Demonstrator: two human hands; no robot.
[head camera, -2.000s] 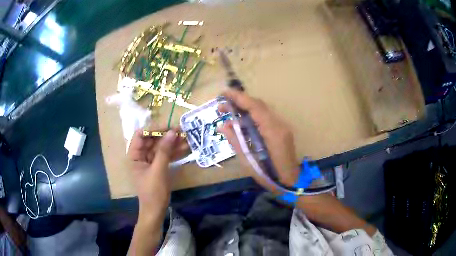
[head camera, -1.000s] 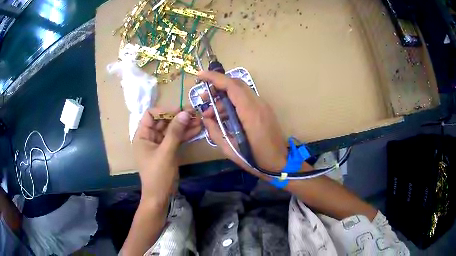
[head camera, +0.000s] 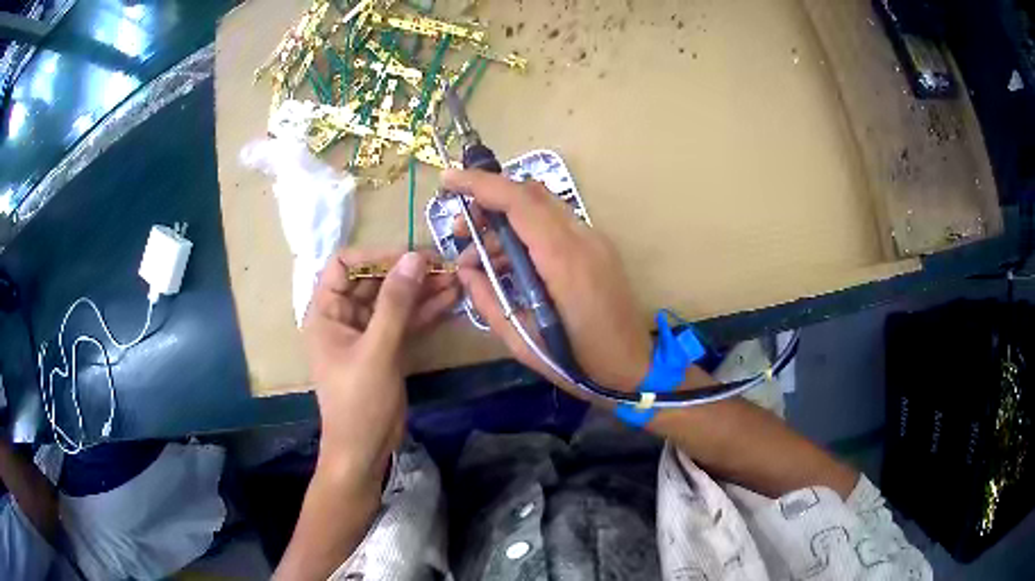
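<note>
My left hand (head camera: 369, 312) pinches a brass contact strip (head camera: 369, 272), lying level, with a green wire (head camera: 412, 210) rising from it. My right hand (head camera: 556, 272) holds the soldering iron (head camera: 516, 255) like a pen, its metal tip pointing up and left toward the brass pile. A thin white feed tube (head camera: 478, 238) runs along the iron. The right fingers are close to the strip's right end; whether they touch it is hidden. The white socket housing (head camera: 548, 168) lies under my right hand and is mostly covered. A blue tie (head camera: 670, 363) holds the cable at my right wrist.
A pile of brass strips with green wires (head camera: 386, 102) lies on the cardboard sheet (head camera: 704, 170). A crumpled plastic bag (head camera: 312, 210) is left of my hands. A white plug block (head camera: 166, 259) with cable sits farther left. A black stand (head camera: 919, 57) is at the upper right. Another person's arm shows lower left.
Since the oldest frame, the iron and my right hand have moved left toward the strip, over the housing, and the view has shifted. Since one second ago, the iron has shifted only slightly.
</note>
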